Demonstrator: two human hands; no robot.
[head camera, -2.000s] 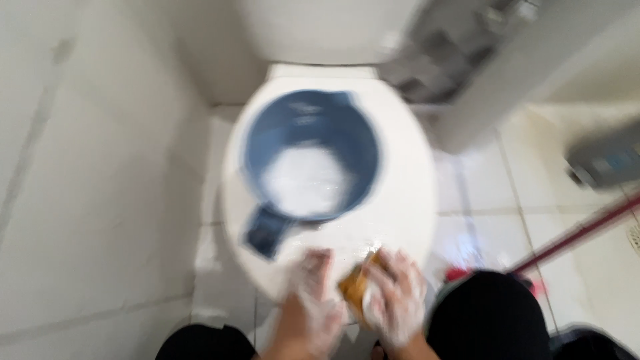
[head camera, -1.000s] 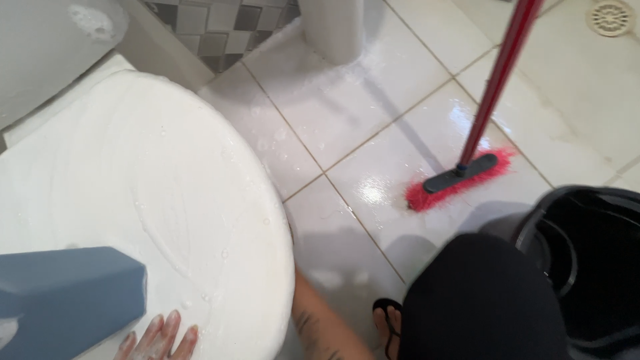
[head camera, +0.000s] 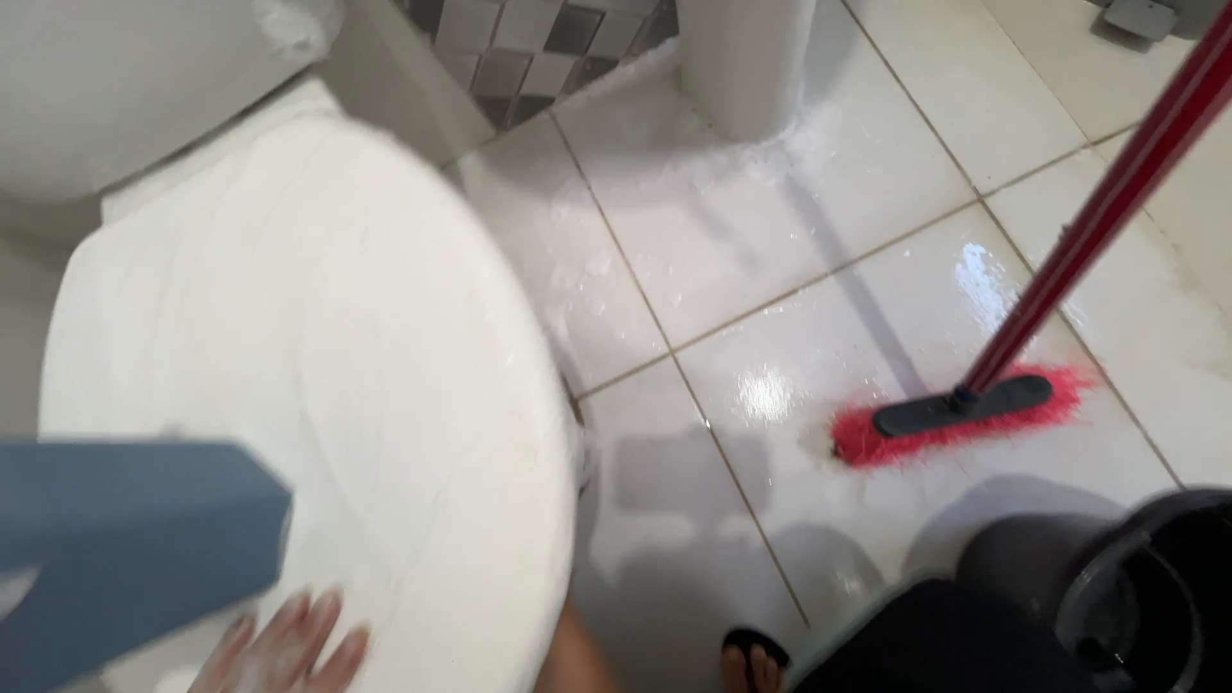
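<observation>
My left hand (head camera: 289, 645) rests at the bottom of the view on the white toilet lid (head camera: 385, 337), wet with suds, fingers apart and nothing seen in them. Just above and left of it, the blue plastic pitcher (head camera: 135, 539) shows only in part, its handle end over the lid. A piece of bare forearm (head camera: 573, 650) runs down beside the lid's right edge; my right hand is hidden beneath or behind the lid, so what it holds cannot be seen.
A red-bristled broom (head camera: 962, 409) stands on the wet tiled floor (head camera: 712, 250). A black bucket (head camera: 1155, 587) is at lower right, beside my clothed knee (head camera: 943, 640). A white pedestal (head camera: 746, 67) rises at the top, and the toilet tank (head camera: 144, 87) is at upper left.
The view has swung right. Two seconds ago both soapy hands were over the lid's front with a yellowish sponge; now only the left shows and the sponge is out of sight.
</observation>
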